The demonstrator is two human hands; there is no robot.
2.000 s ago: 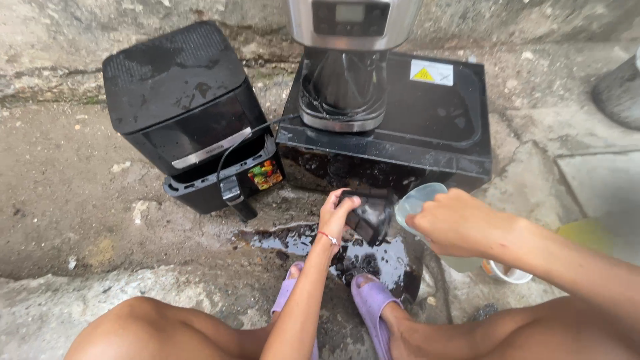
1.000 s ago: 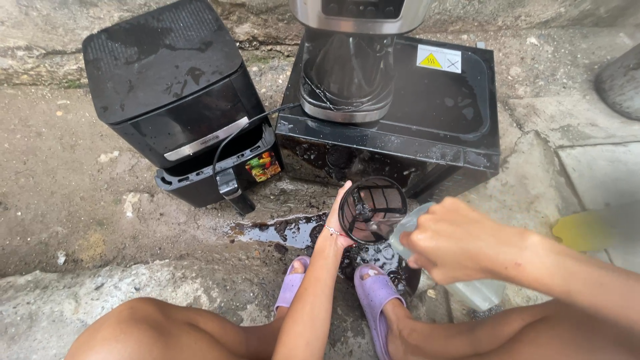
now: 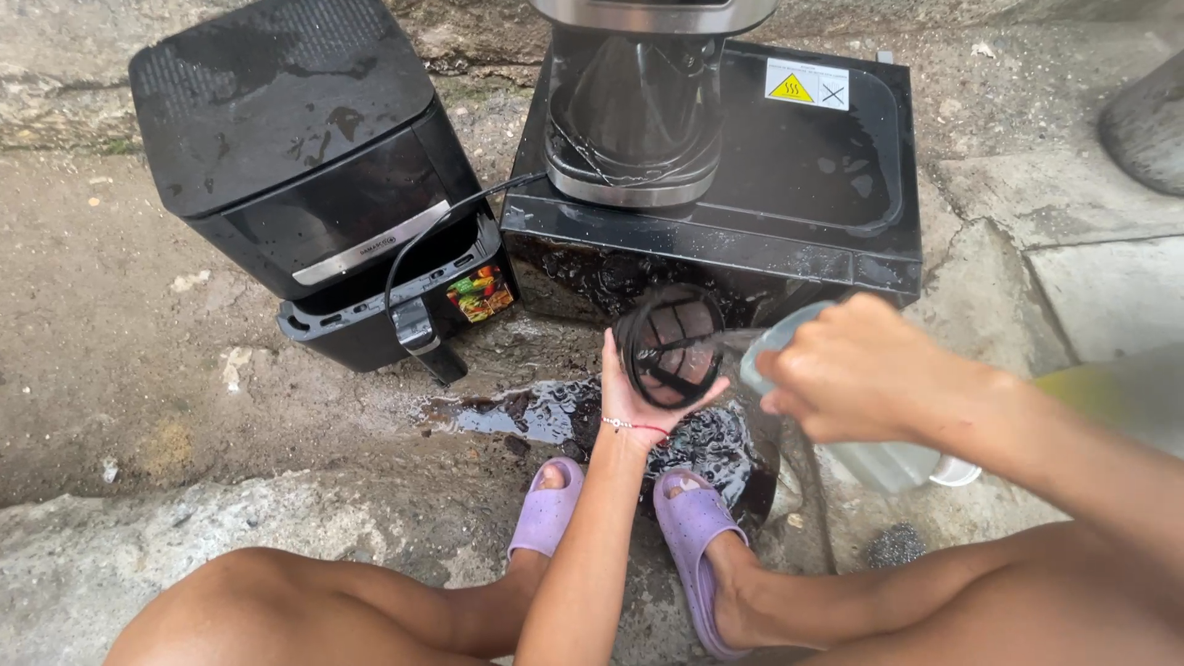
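My left hand (image 3: 629,393) holds a round black mesh coffee filter basket (image 3: 673,347), its open top facing up toward me. My right hand (image 3: 837,370) grips a translucent plastic cup (image 3: 784,340), tipped to the left, and water runs from it into the filter. Dark wet grounds and a puddle (image 3: 546,412) lie on the ground under both hands. Behind them a coffee maker (image 3: 638,111) stands on a black box-shaped appliance (image 3: 805,176) with a warning sticker. A power cord lies around the coffee maker's base.
At the left, a black air fryer (image 3: 287,120) has its drawer (image 3: 370,328) partly out, a cord across it. On the right are a plastic bottle (image 3: 883,462), a metal scouring pad (image 3: 895,546) and a dark round container (image 3: 1147,125). My slippered feet flank the puddle.
The filter, seen more from the side two seconds ago, now faces up in my left hand. The cup in my right hand is now tipped, with water running out of it.
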